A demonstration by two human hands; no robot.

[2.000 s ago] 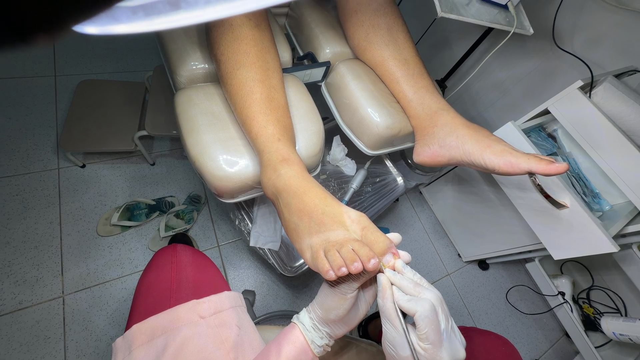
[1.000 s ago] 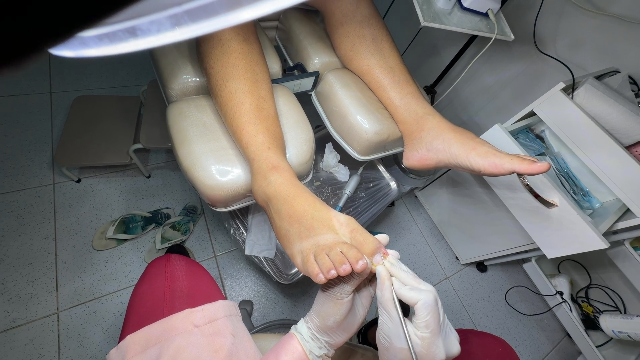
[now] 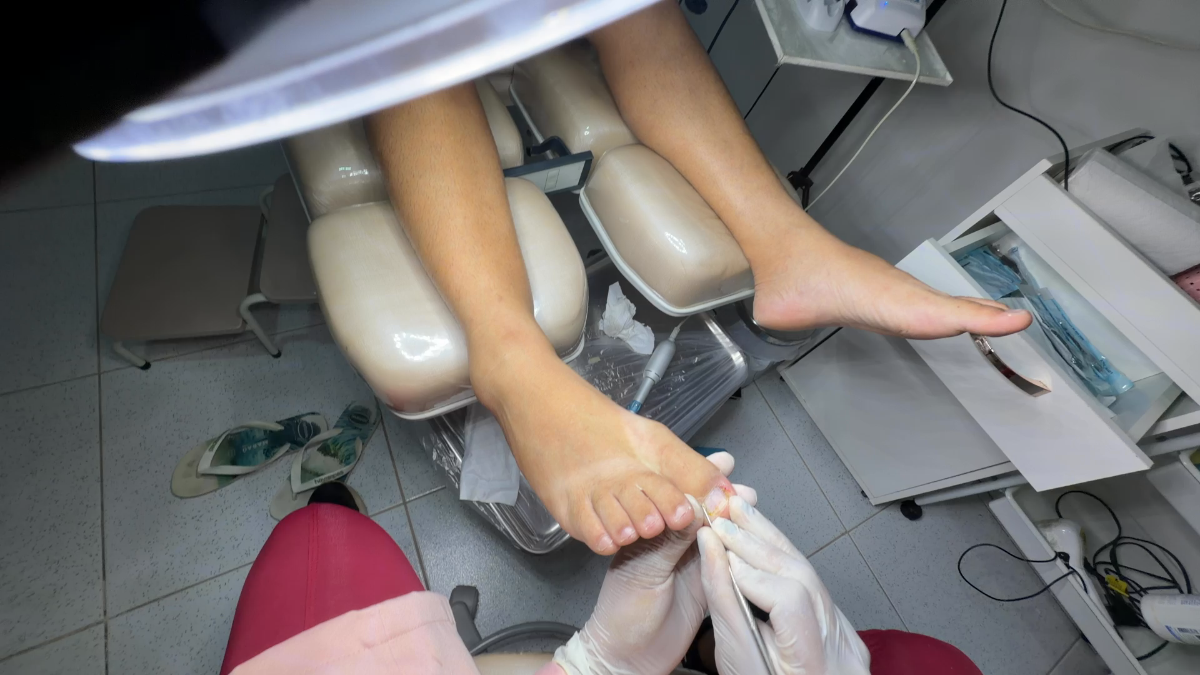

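Note:
A person's bare foot [image 3: 600,441] extends toward me from a padded leg rest [image 3: 403,309], its big toe [image 3: 714,497] reddened beside the nail. My left hand [image 3: 652,595], in a white glove, holds the foot's front from beneath, with fingertips showing beyond the big toe. In my gloved right hand [image 3: 773,586] is a thin metal instrument [image 3: 747,605], its tip at the big toe's nail; the exact contact is too small to tell. The person's other foot [image 3: 872,272] rests farther right, near the open drawer.
A plastic-wrapped tray [image 3: 694,394] below the foot holds a handpiece [image 3: 654,370] and crumpled tissue [image 3: 625,319]. An open drawer [image 3: 1022,375] with blue packets juts out at right. A lamp's rim [image 3: 375,94] crosses the top left. Flip-flops [image 3: 248,450] and a step stool [image 3: 183,272] stand left.
Both hands stay at the big toe, and the instrument remains in my right hand. The view has shifted slightly, with more of the lamp showing.

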